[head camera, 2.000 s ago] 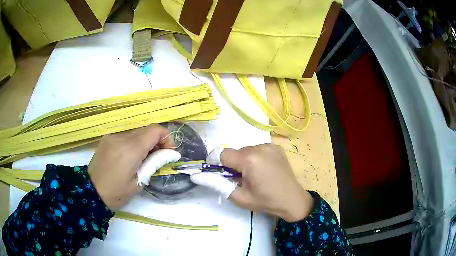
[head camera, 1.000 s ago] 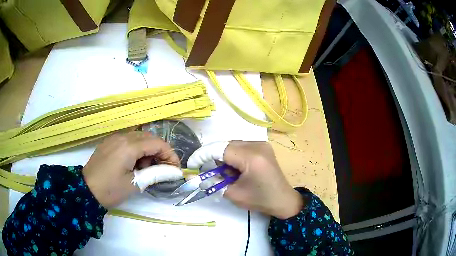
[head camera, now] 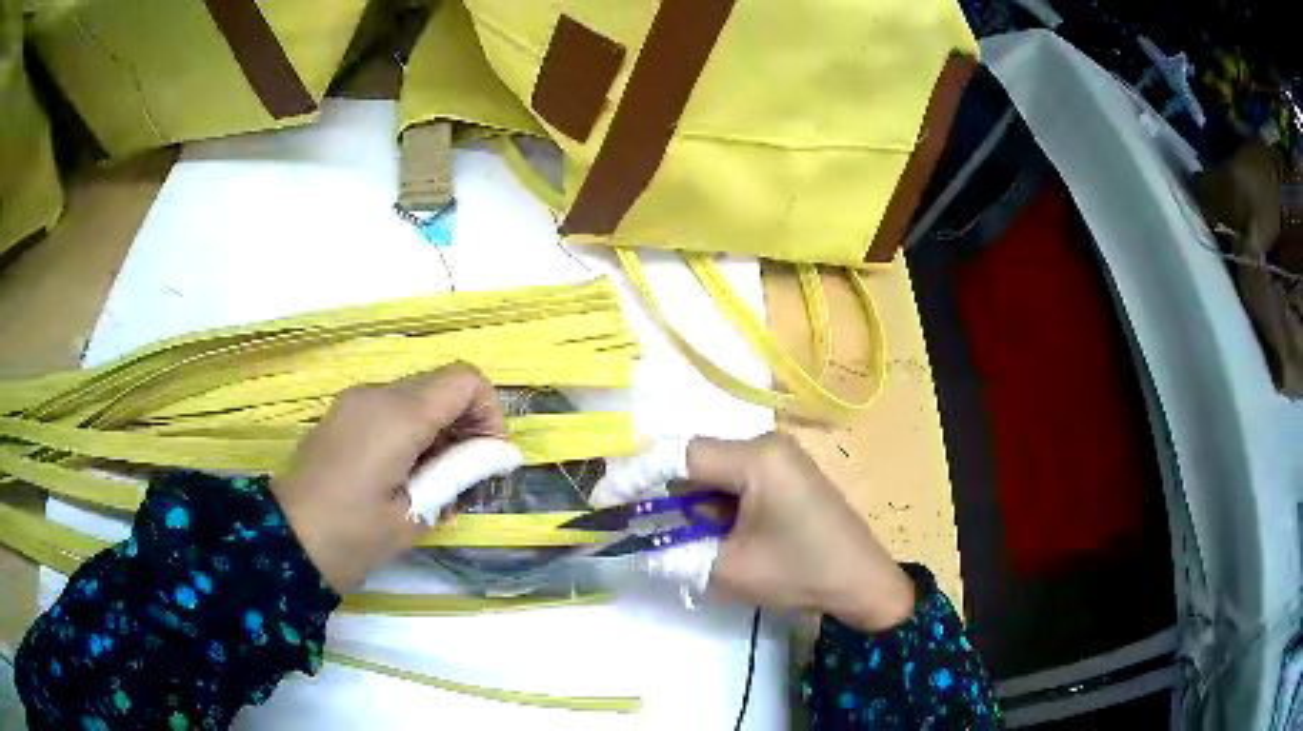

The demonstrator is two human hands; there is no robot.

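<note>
My left hand, its thumb wrapped in white, holds yellow straps over the round container. One strap end points right from the fingers, and another strap runs just below the thumb. My right hand, with white-wrapped fingers, holds purple-handled thread snips. Their dark blades point left, apart, at the lower strap. A fine thread hangs between the hands. The strap bundle lies behind my left hand. The container is partly hidden by straps and hand.
Yellow bag bodies with brown bands stand at the back, with strap loops on the table. A khaki tab with a ring lies behind the bundle. Single straps lie in front. A white cloth-covered edge and red item are at right.
My right hand and the snips have moved right, away from my left hand. More straps now extend from my left hand across the container. The whole view has shifted slightly.
</note>
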